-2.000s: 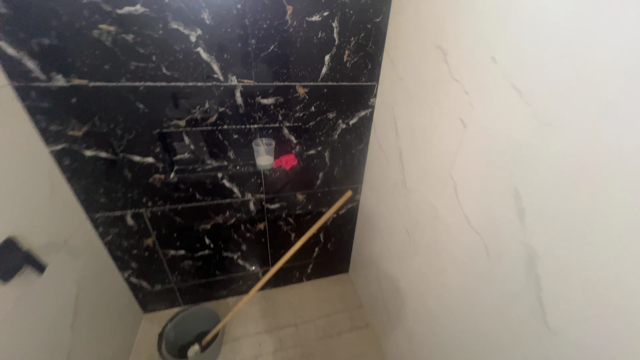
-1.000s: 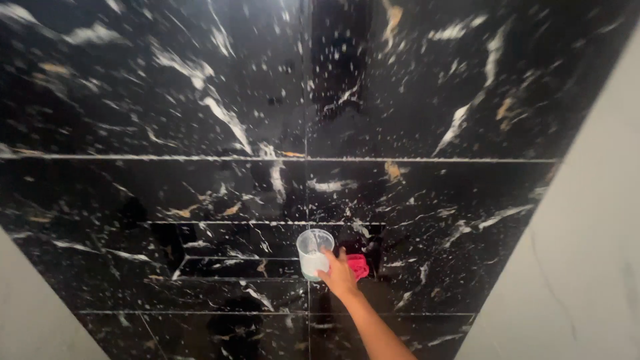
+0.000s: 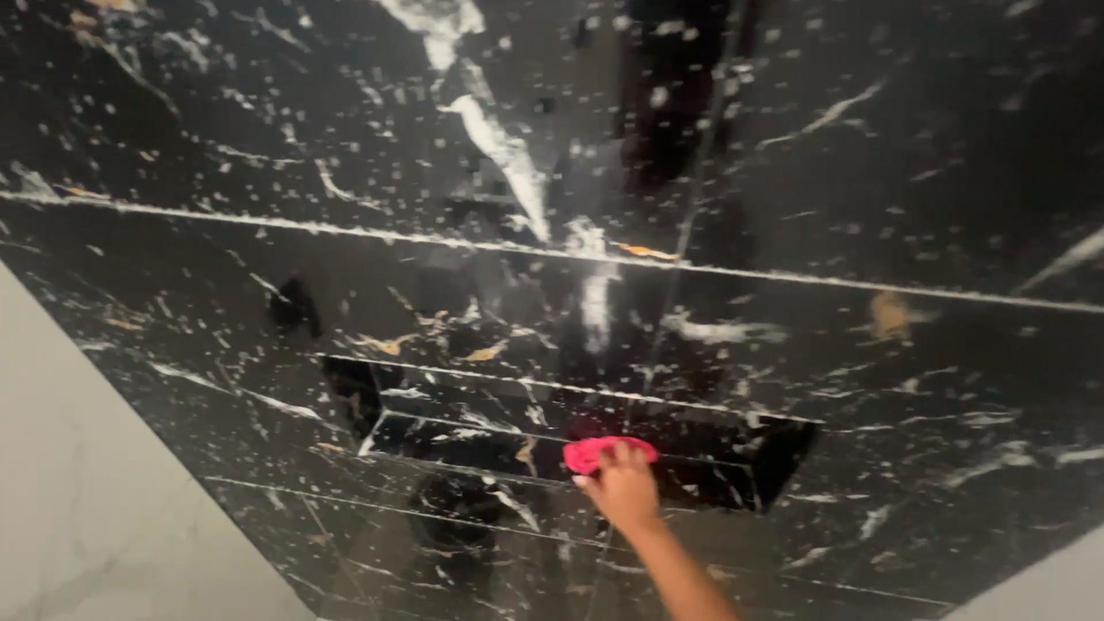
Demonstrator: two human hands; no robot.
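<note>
My right hand (image 3: 623, 485) reaches in from the lower edge, its fingers over a crumpled bright pink cloth (image 3: 595, 454), gripping it. The cloth is in the long recessed niche (image 3: 466, 444) of the black marble-look tiled wall (image 3: 414, 293). Pale specks and white veins cover the tiles, and whitish grout lines run between them. Motion blur hides how tightly the fingers hold the cloth. My left hand is out of view.
White marble-look walls flank the black one, on the left (image 3: 103, 483) and at the lower right (image 3: 1048, 578). The niche has a raised lower edge and dark side faces.
The view has moved in close to the black wall. One second ago my right hand was at the clear plastic cup beside the pink cloth; now it is on the cloth and the cup is out of view.
</note>
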